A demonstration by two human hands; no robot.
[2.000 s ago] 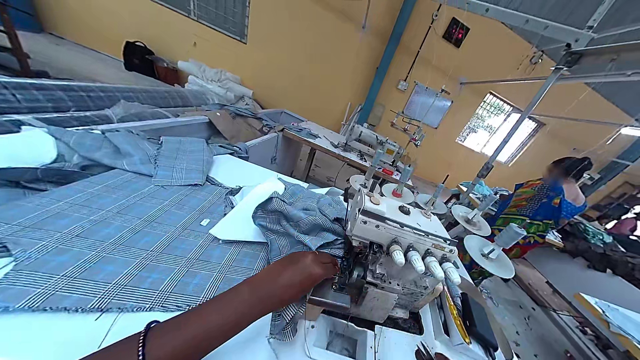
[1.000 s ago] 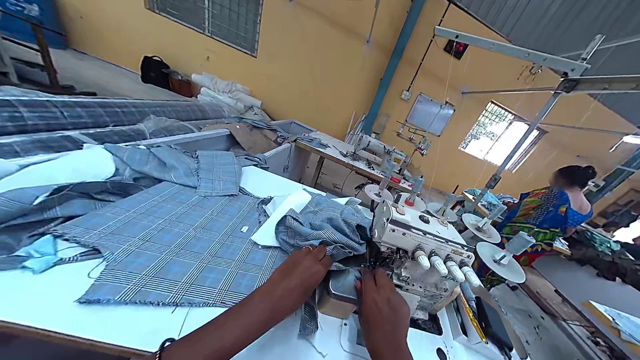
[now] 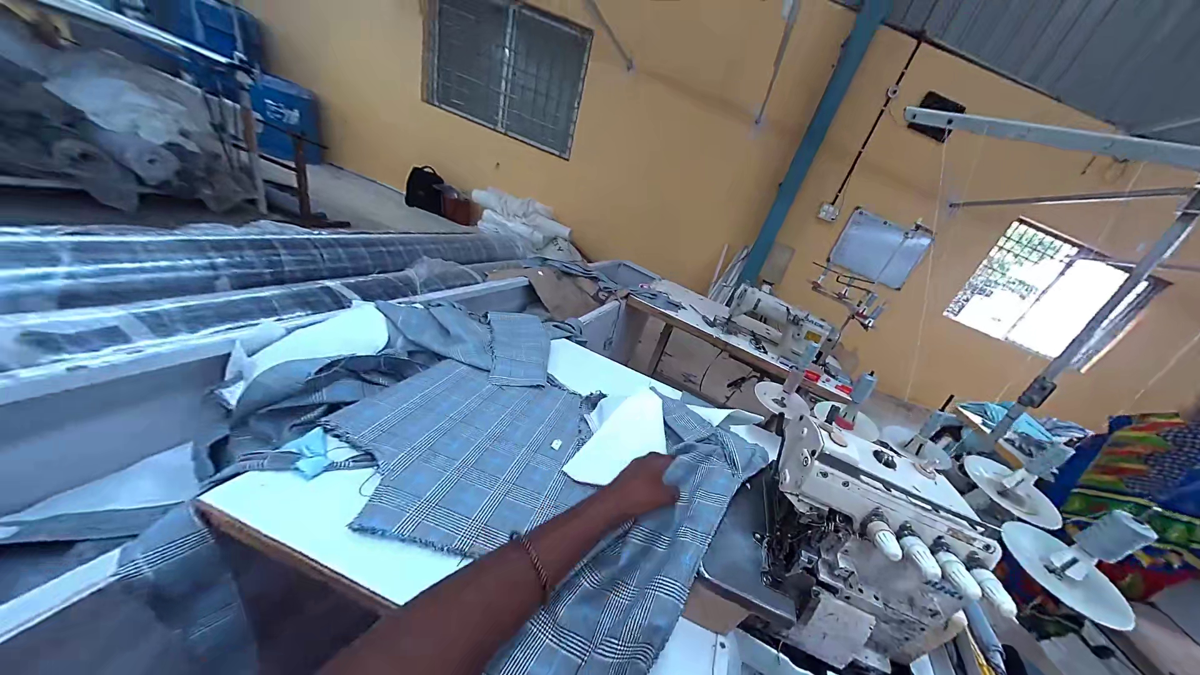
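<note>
My left hand (image 3: 647,485) grips a piece of grey-blue plaid fabric (image 3: 647,581) that drapes over the table's front edge, left of the overlock sewing machine (image 3: 881,525). The cloth lies beside the machine's metal bed plate (image 3: 745,553). Under and left of my wrist, another flat plaid piece (image 3: 469,450) with frayed edges rests on the white tabletop (image 3: 309,534). A white cloth piece (image 3: 623,441) lies just behind my hand. My right hand is out of view.
Thread cones on round white holders (image 3: 1069,572) stand to the machine's right. Plastic-wrapped fabric rolls (image 3: 234,262) lie at the left behind a pile of plaid cloth (image 3: 309,394). Another sewing machine (image 3: 783,323) stands on a table farther back. Patterned clothing of a person (image 3: 1134,497) shows at the right edge.
My left hand has moved away from the machine's front, and the plaid fabric now hangs left of the machine. My right hand, at the machine one second ago, has left the view. The view has turned left.
</note>
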